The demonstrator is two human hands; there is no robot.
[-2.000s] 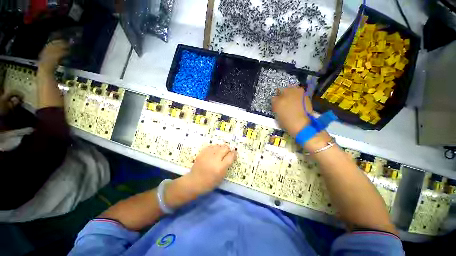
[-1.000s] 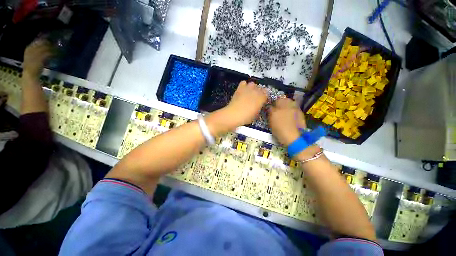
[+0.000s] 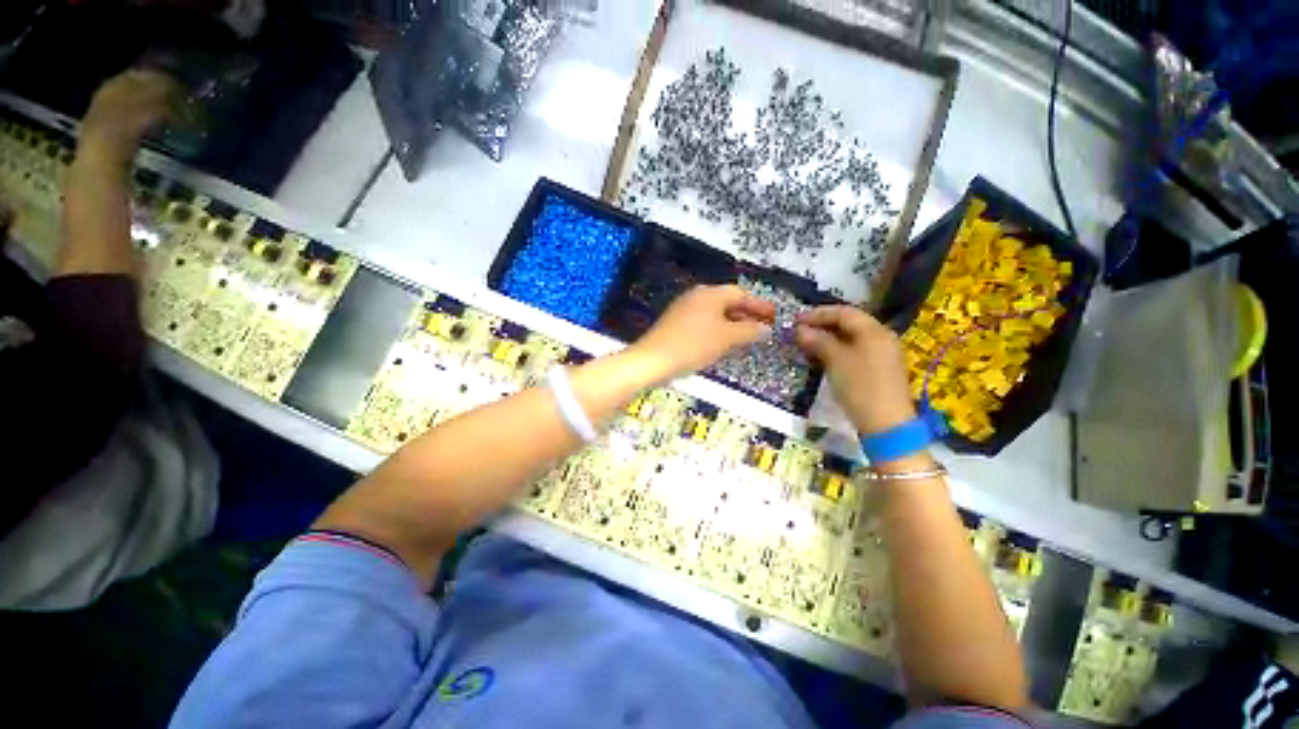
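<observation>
My left hand [image 3: 705, 331], with a white wristband, and my right hand [image 3: 858, 359], with a blue strap, are over the right section of the parts bin, which holds silver-grey components [image 3: 758, 373]. Thumbs and fingertips are pinched and face each other, a small gap apart. Any small part between them is too small to tell. The left section holds blue components [image 3: 567, 264]. The middle section is dark and partly behind my left hand. Cream-yellow circuit boards [image 3: 670, 499] lie on the rail below my forearms.
A shallow white tray [image 3: 883, 86] with scattered leaded components is behind the bin. A deep black bin of yellow blocks [image 3: 990, 321] is at the right, with a beige tape dispenser [image 3: 1140, 413] beyond. Shiny bags [image 3: 456, 86] are at upper left. Another person's arm [image 3: 97, 200] is at far left.
My left hand moved from the boards to the parts bin. Both hands have risen from among the silver-grey components, fingertips now facing each other. The view has shifted, showing more of the tray and right side.
</observation>
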